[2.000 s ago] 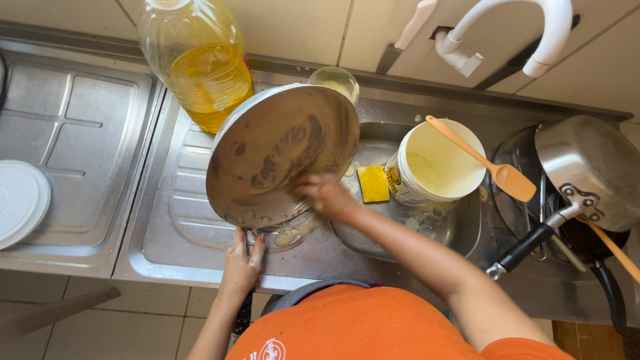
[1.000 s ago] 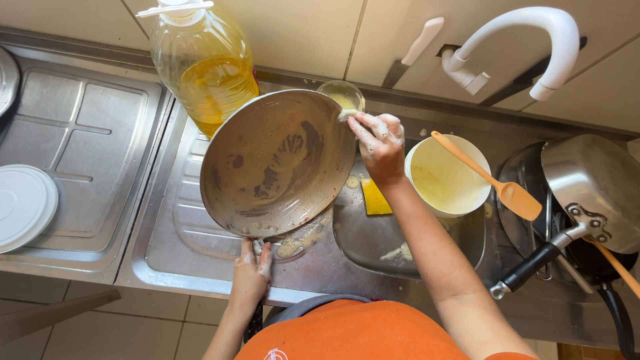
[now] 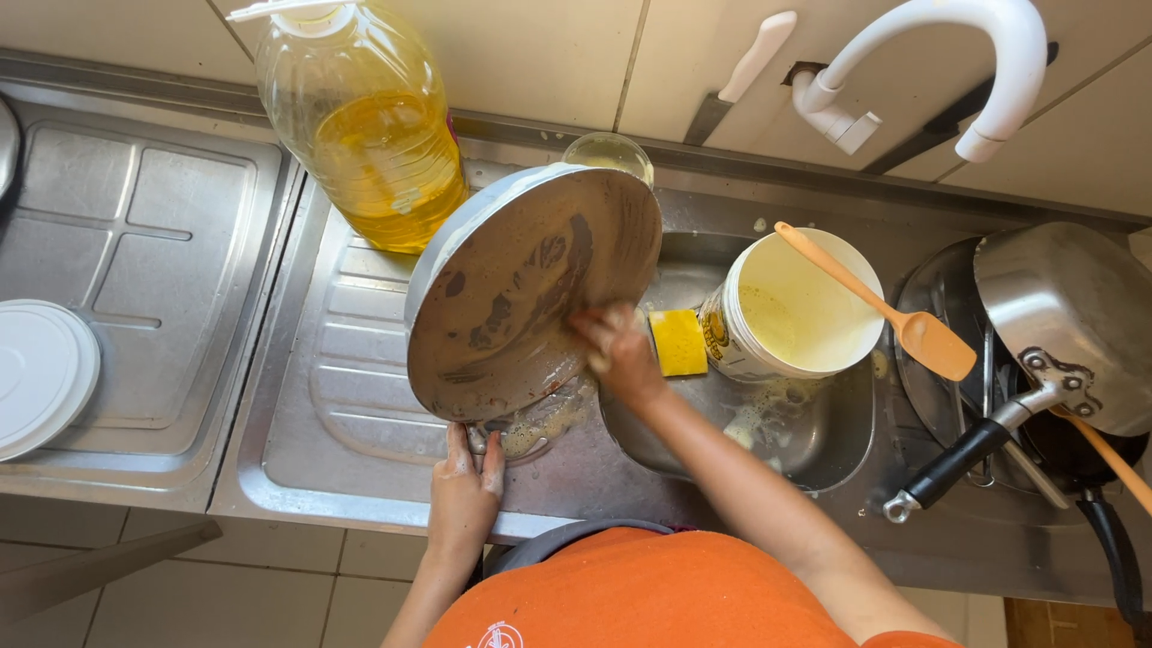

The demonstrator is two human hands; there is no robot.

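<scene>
My left hand (image 3: 466, 472) grips the lower rim of a large round metal pan (image 3: 531, 279), which stands tilted on the ribbed steel drainboard. Its brownish inner face bears dark patches and smears. Against the right part of that face is my right hand (image 3: 616, 346), blurred; whether it holds something cannot be told. Suds lie on the steel below the pan. A yellow sponge (image 3: 679, 343) is just right of my right hand, beside a white plastic bucket (image 3: 807, 301) at the sink basin (image 3: 810, 432). An orange spatula (image 3: 900, 319) lies across the bucket's rim.
A large plastic bottle of yellow liquid (image 3: 387, 171) stands behind the pan, near a small clear bowl (image 3: 612, 151). A white faucet (image 3: 999, 72) arches at the upper right, with knives on the wall. A steel saucepan (image 3: 1066, 306) tops piled cookware at right. White lids (image 3: 45, 373) lie at left.
My right hand has left the pan's upper right rim, where it was a second ago, and is down against the inner face again. The pan is tilted more upright than a second ago.
</scene>
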